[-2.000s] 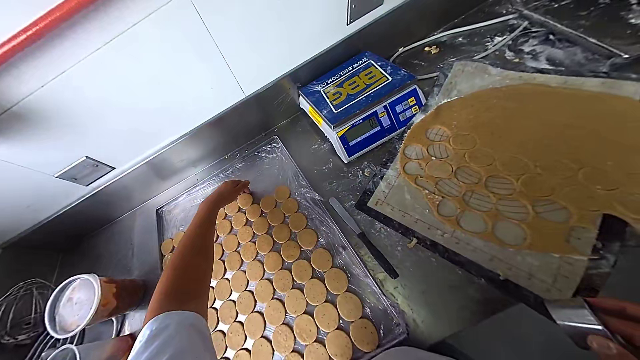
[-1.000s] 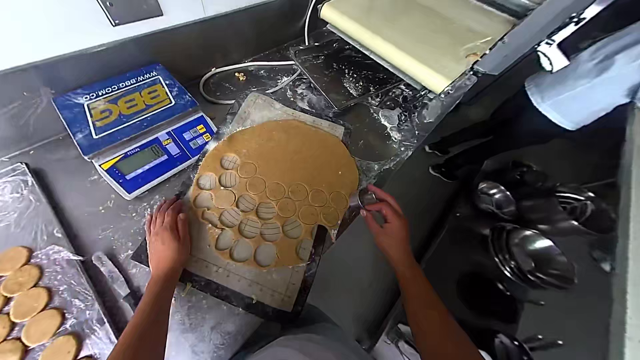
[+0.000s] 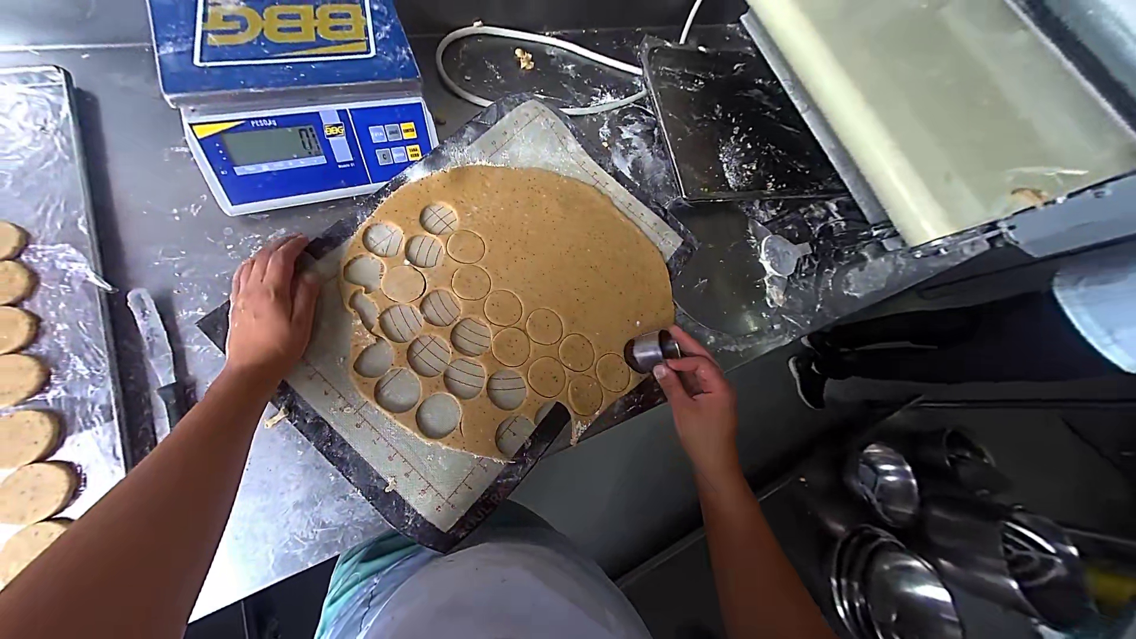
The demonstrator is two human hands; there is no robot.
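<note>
My right hand [image 3: 701, 390] grips a round metal cutter [image 3: 650, 351] at the right edge of a rolled sheet of speckled brown dough [image 3: 568, 240]. Cut circles still lie in the dough beside the cutter, and round holes at its left show the mat beneath. The dough rests on a silicone baking mat [image 3: 355, 430] with dark edges, one corner folded over the dough. My left hand [image 3: 271, 306] lies flat on the mat's left edge, holding nothing. At the far left, dough rounds [image 3: 27, 437] sit on a film-lined tray [image 3: 89, 231].
A blue and white digital scale [image 3: 302, 177] stands behind the mat. A knife [image 3: 155, 342] lies between tray and mat. At the back are a white cable [image 3: 550, 40], a dark floury tray [image 3: 728, 124] and a belted machine [image 3: 941, 106]. Metal bowls [image 3: 896, 586] and a person's leg [image 3: 896, 342] are at right.
My left hand has gone from the tray of rounds to the mat's left edge. My right hand has the cutter at the dough's right edge. The view has swung right and closer.
</note>
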